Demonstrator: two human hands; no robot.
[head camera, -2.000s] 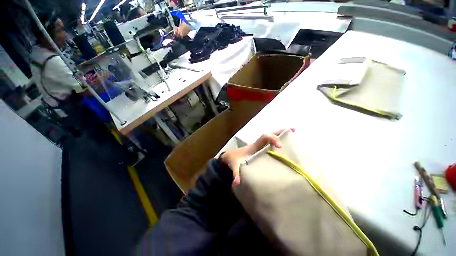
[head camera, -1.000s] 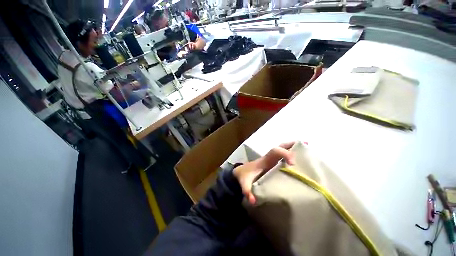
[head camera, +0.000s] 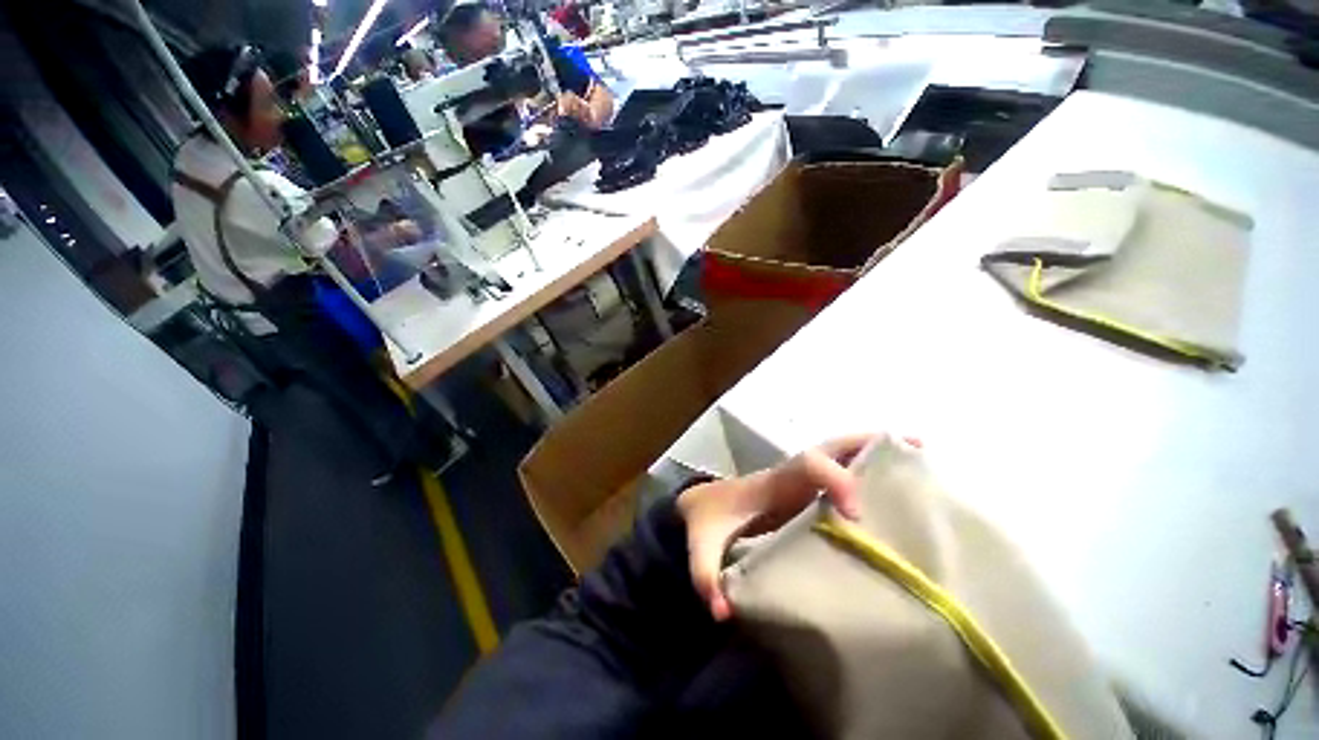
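Observation:
A beige bag body (head camera: 882, 622) with a yellow edge trim (head camera: 933, 596) lies over the near edge of the table, low in the picture and cut off by its lower rim. My left hand (head camera: 760, 509), bare below a dark sleeve, grips the bag's upper left end, fingers over the edge and thumb on the near side. My right hand is out of the picture.
A folded beige piece (head camera: 1143, 268) with yellow edge lies across the white table (head camera: 998, 419). Pink-handled thread snips (head camera: 1279, 607) and a wooden stick (head camera: 1298, 557) lie at right. Cardboard boxes (head camera: 622, 434) stand left of the table. A person (head camera: 232, 217) is by a sewing machine.
The view has shifted, so the bag, my left hand and the folded piece appear further right, and the tools are partly cut off at the right rim. My left hand keeps its grip.

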